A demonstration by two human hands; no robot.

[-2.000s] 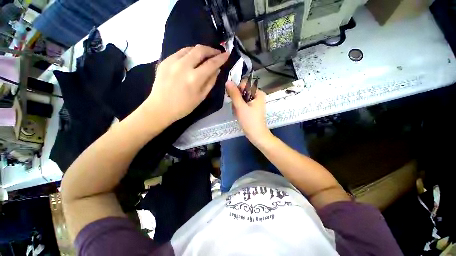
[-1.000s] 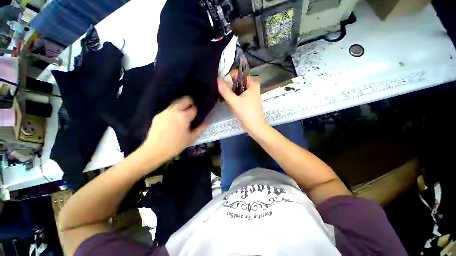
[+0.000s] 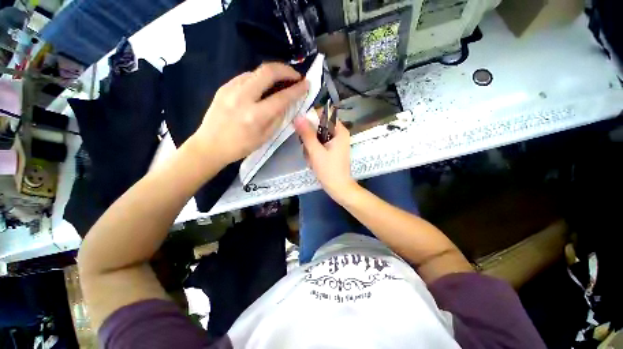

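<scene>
Black fabric [image 3: 198,75] lies on the table and runs up to the presser foot area [image 3: 300,48] of the sewing machine [image 3: 379,41]. A white fabric strip [image 3: 263,151] lies along its right edge, from near the needle down to the table's front edge. My left hand [image 3: 249,109] presses on the fabric with bent fingers just below the presser foot; part of the cloth is hidden under it. My right hand [image 3: 326,153] holds dark thread snips [image 3: 327,124], blades pointing up, with thumb and fingertips at the white strip's right side.
More black pieces [image 3: 113,129] lie at the table's left. Blue denim-like cloth [image 3: 102,26] is at the far edge. A neighbouring machine with thread cones [image 3: 48,150] is at far left. A cardboard box [image 3: 540,15] stands on the table at right. Black cloth [image 3: 246,272] hangs by my lap.
My left hand has moved up from the lower cloth to near the needle. The black fabric has shifted and spread, and more of the white strip shows. My right hand has moved slightly left and down.
</scene>
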